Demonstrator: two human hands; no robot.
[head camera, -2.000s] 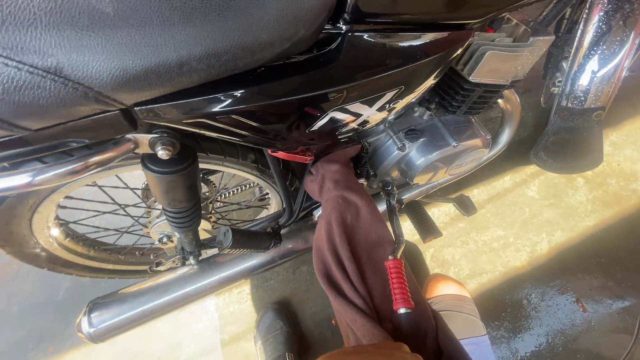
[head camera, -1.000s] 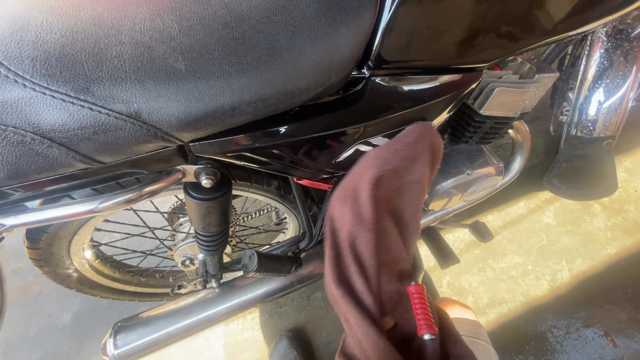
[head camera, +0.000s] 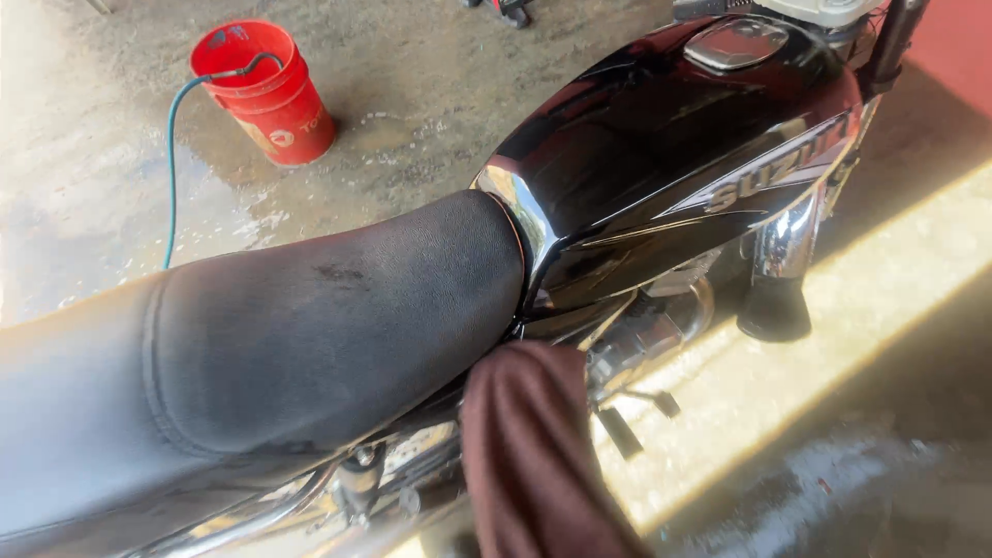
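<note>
A brown cloth (head camera: 535, 457) hangs at the lower middle of the view, its rounded top against the side of a motorcycle, just below the front end of the black seat (head camera: 341, 333). The cloth covers whatever is under it, and neither of my hands can be seen. To the right of the seat is the glossy black Suzuki fuel tank (head camera: 659, 155), with a metal filler cap (head camera: 736, 43) on top. Beyond the cloth, part of the engine (head camera: 639, 345) shows beneath the tank.
On the wet concrete floor behind the motorcycle stands a red bucket (head camera: 271, 116) with a blue-green hose (head camera: 172, 163) running into it. A foot peg (head camera: 618, 432) sticks out right of the cloth. Chrome and black fork parts (head camera: 787, 240) are at the right.
The view has swung up to the seat, tank and bucket. The cloth, earlier raised in front of the side panel and engine, is now by the seat's front edge.
</note>
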